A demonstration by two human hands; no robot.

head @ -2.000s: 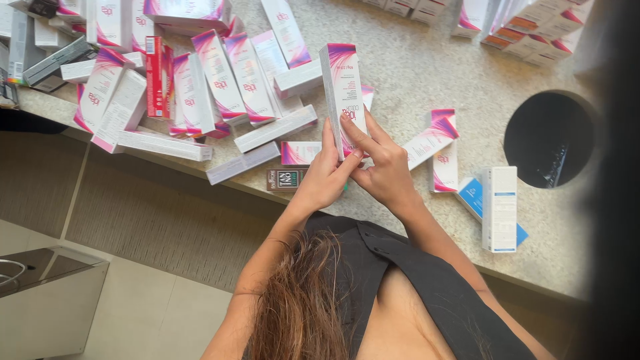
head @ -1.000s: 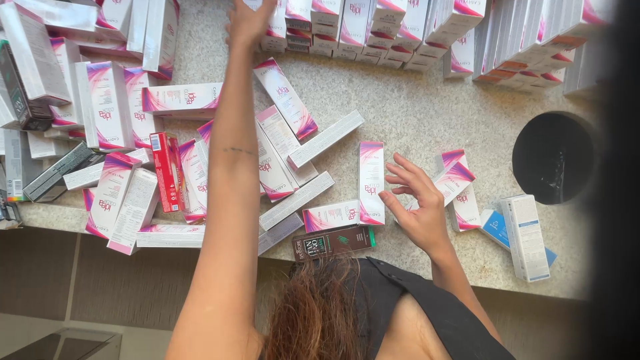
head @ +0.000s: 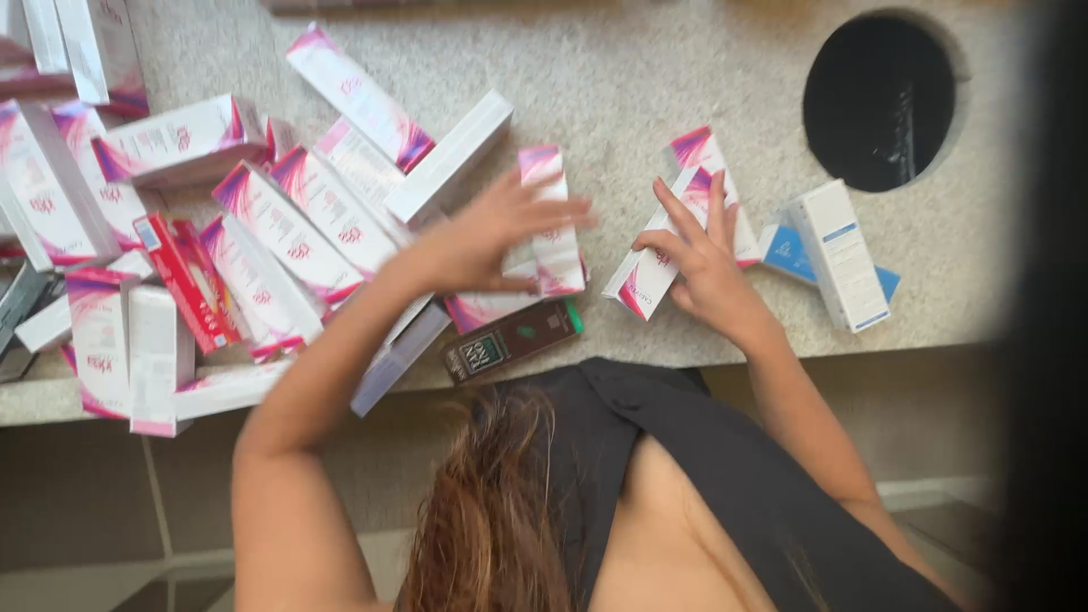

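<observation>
My left hand [head: 501,225], blurred, hovers with fingers spread over an upright-lying white and pink carton [head: 557,246]; I cannot tell whether it touches it. Below that lie another pink-ended carton [head: 480,308] and a dark brown carton with a green end [head: 514,340]. My right hand [head: 701,259] rests its thumb and fingers around a tilted white and pink carton [head: 648,280], which overlaps a further such carton [head: 731,200]. To the right a white carton with blue bands [head: 840,255] lies across a blue carton [head: 789,252].
Many white and pink cartons [head: 293,229] lie jumbled at the left of the speckled stone counter [head: 612,68], with a red carton [head: 183,280] among them. A round dark hole [head: 880,100] is cut in the counter at the upper right. The counter's front edge runs before my body.
My left hand has come back from the stacked cartons at the far side to the middle of the counter. My right hand has moved right, onto a tilted carton. The view has shifted.
</observation>
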